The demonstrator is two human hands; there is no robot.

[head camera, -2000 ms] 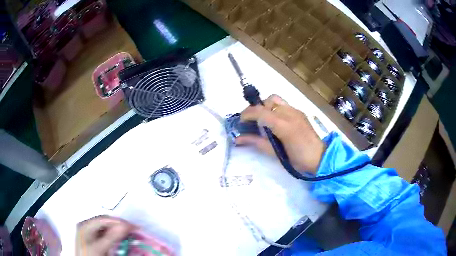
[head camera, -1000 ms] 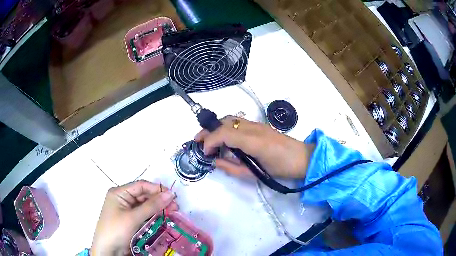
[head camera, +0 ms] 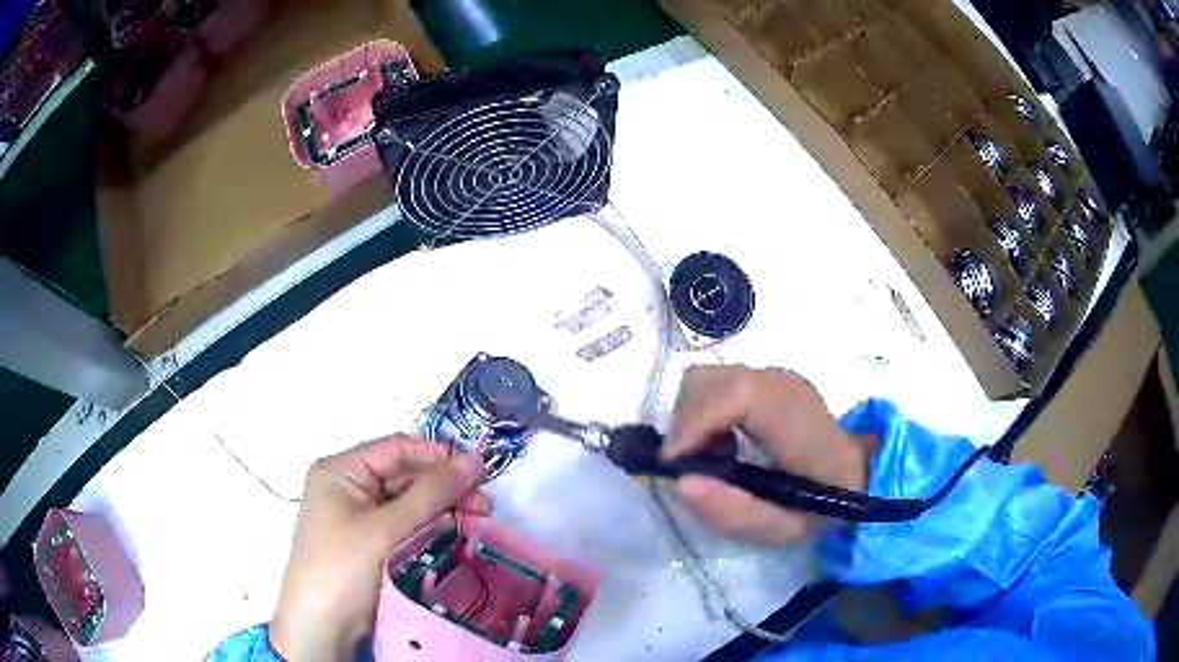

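Observation:
My right hand (head camera: 763,453) holds a soldering iron (head camera: 724,473) by its black handle, its metal shaft pointing left at the speaker driver. The silvery speaker driver (head camera: 498,391) lies on the bench with a round dark part on top. My left hand (head camera: 375,517) pinches thin lead wires (head camera: 486,453) at the driver's lower edge. The wires lead to a pink housing (head camera: 446,621) with green circuit board strips, below the driver. The iron's tip is blurred; contact with the terminals cannot be told.
A black fume fan (head camera: 504,162) stands behind. Another speaker driver (head camera: 711,296) lies dark side up beside the pale fan cable (head camera: 663,323). A housing carton (head camera: 220,233) is at upper left, a speaker tray (head camera: 853,117) at upper right. Another pink housing (head camera: 110,582) sits lower left.
My right hand has let go of the driver and moved right, and the iron now points at it. My left hand has brought the wires to the driver; the pink housing has moved slightly right.

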